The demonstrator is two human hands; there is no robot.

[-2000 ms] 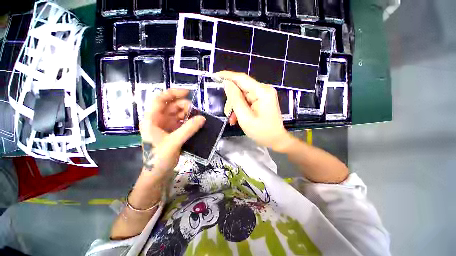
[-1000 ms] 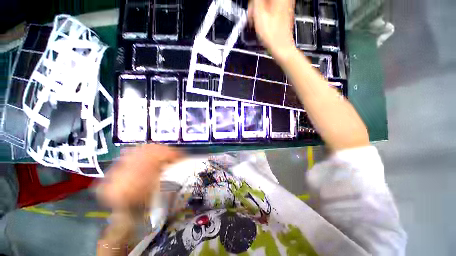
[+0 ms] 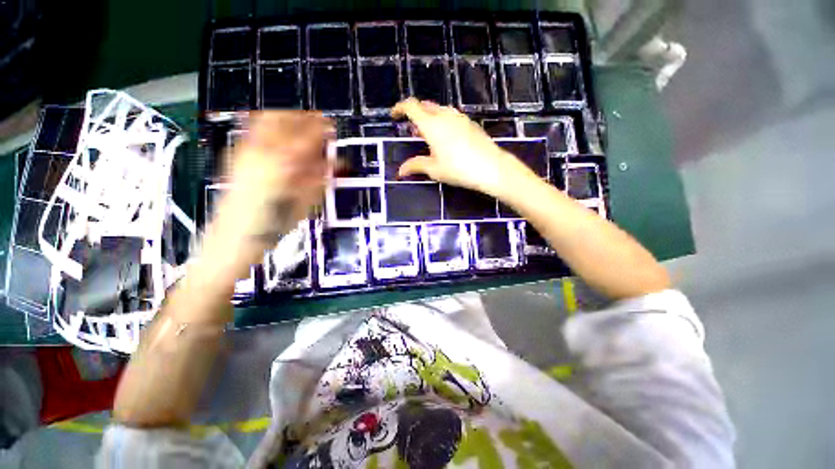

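Note:
A black die-cut adhesive sheet with white lines lies across the middle of the black blister tray; its left end is bare white lattice. Housings sit in the tray's pockets, such as a shiny one in the front row. My right hand is over the sheet, fingers spread, with nothing visible in it. My left hand is blurred over the tray's left part, beside the sheet's lattice end; whether it holds anything cannot be told.
A tangled white scrap pile lies on the green bench left of the tray, with black grid sheets beneath. A red object stands below at left. Crumpled clear material lies at the upper right.
My left hand has moved from the bench's front edge up over the tray's left part. My right hand has come back from the back row to the sheet. The loose white lattice piece no longer shows at the back.

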